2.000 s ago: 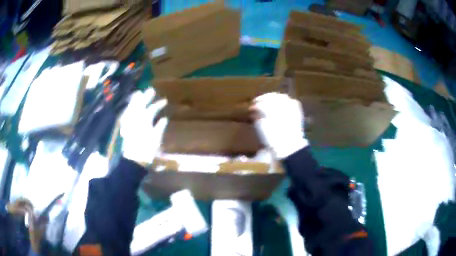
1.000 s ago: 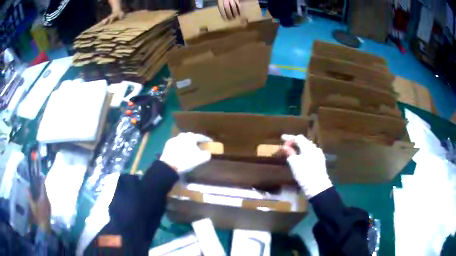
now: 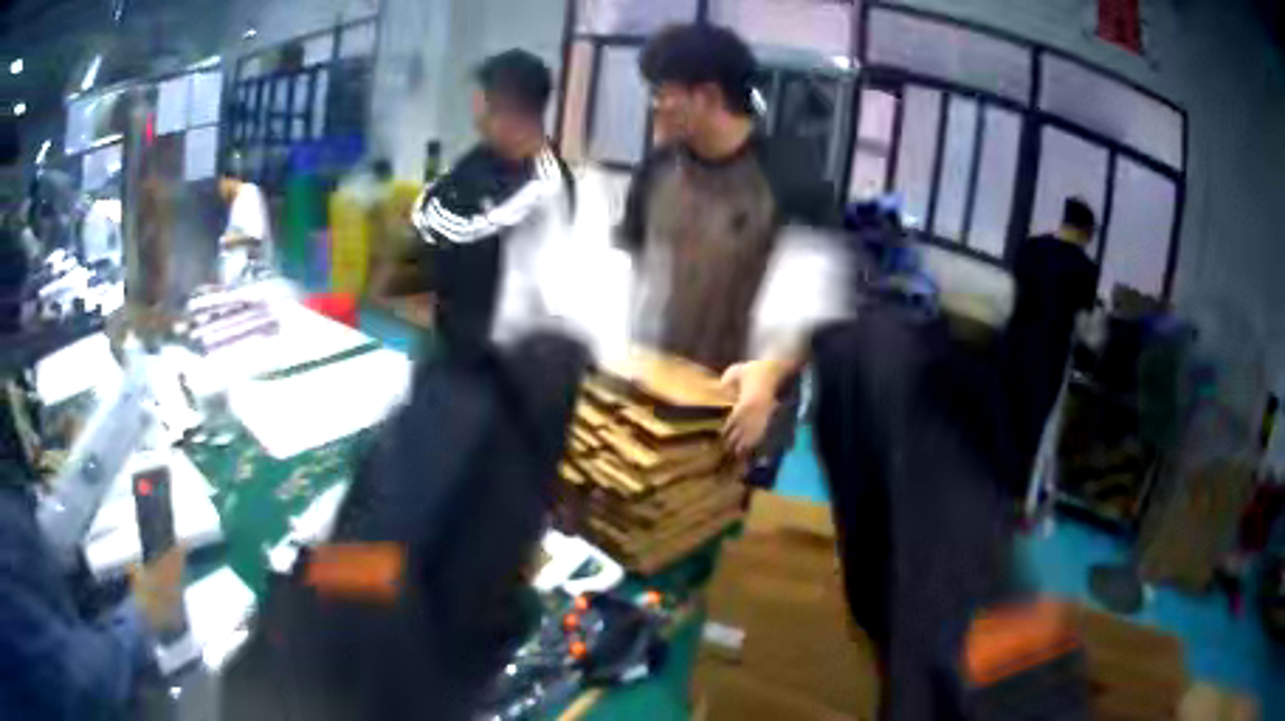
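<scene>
My left hand (image 3: 567, 289), in a white glove, is raised at the centre, blurred. My right hand (image 3: 806, 293), also white-gloved and blurred, is raised to its right. Both dark sleeves reach up towards the table's far side. No thing shows clearly in either hand, and I cannot tell the finger positions. A pile of flattened cartons (image 3: 655, 472) lies beyond, between my forearms. A brown carton (image 3: 782, 613) with a small white label stands below it. The open carton worked on before is not in view.
Bagged dark products (image 3: 599, 634) with orange ends lie at the lower centre. White foam pieces (image 3: 317, 402) lie on the green table at left. A person stands behind the pile with a hand (image 3: 758, 402) on it. Another person stands beside them. A person's hand is at lower left.
The view has tilted up from the table to the room. Both my hands have left the open carton and are raised. The carton has gone out of view.
</scene>
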